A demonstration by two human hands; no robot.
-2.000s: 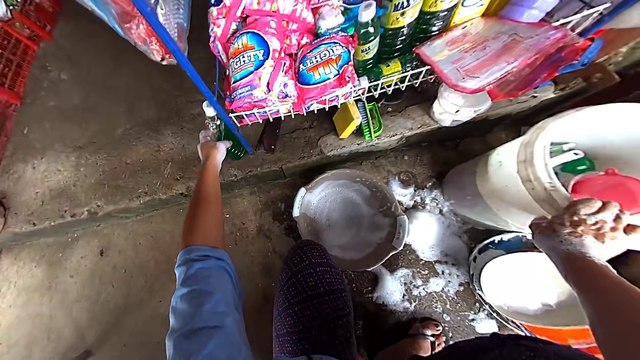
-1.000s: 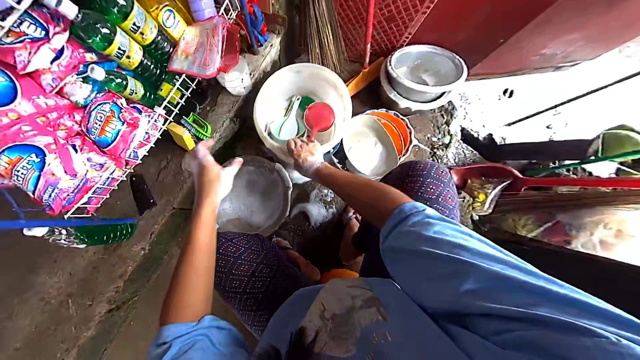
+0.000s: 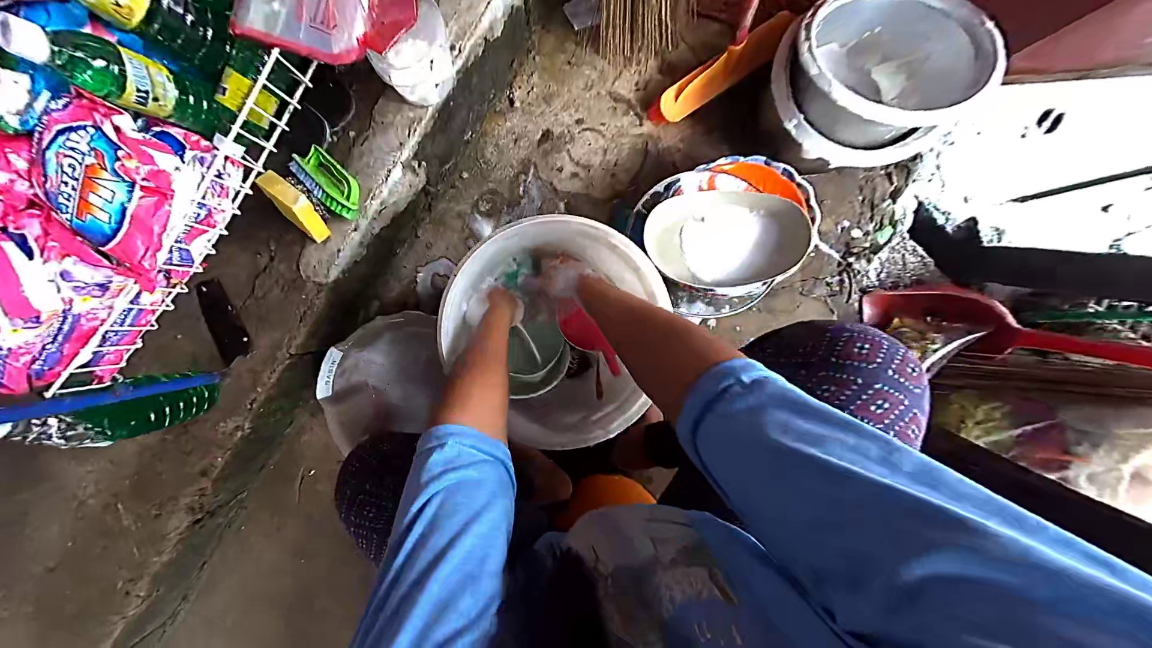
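Note:
Both of my hands reach down inside a large white plastic tub [image 3: 643, 267]. My left hand [image 3: 495, 306] is near the tub's left inner side, blurred and partly foamy. To its right, my right hand [image 3: 562, 274] is close to something green, too blurred to name, and I cannot tell what either hand grips. Below them in the tub lie pale green dishes [image 3: 540, 378] and a red plastic dipper [image 3: 580, 328], partly hidden by my right forearm. A grey basin [image 3: 382, 369] stands against the tub's left side.
Right of the tub is a white bowl [image 3: 661, 243] with an orange item [image 3: 765, 177]. Nested pots [image 3: 900, 117] stand at the upper right, beside an orange-handled tool [image 3: 720, 76]. A wire rack [image 3: 193, 220] with detergent packs is at left, near a green brush [image 3: 328, 180]. A red dustpan [image 3: 940, 310] lies at right.
My left hand has moved from above the grey basin into the white tub, beside my right hand. Two seconds ago it was at a green bottle by the rack. The view has shifted.

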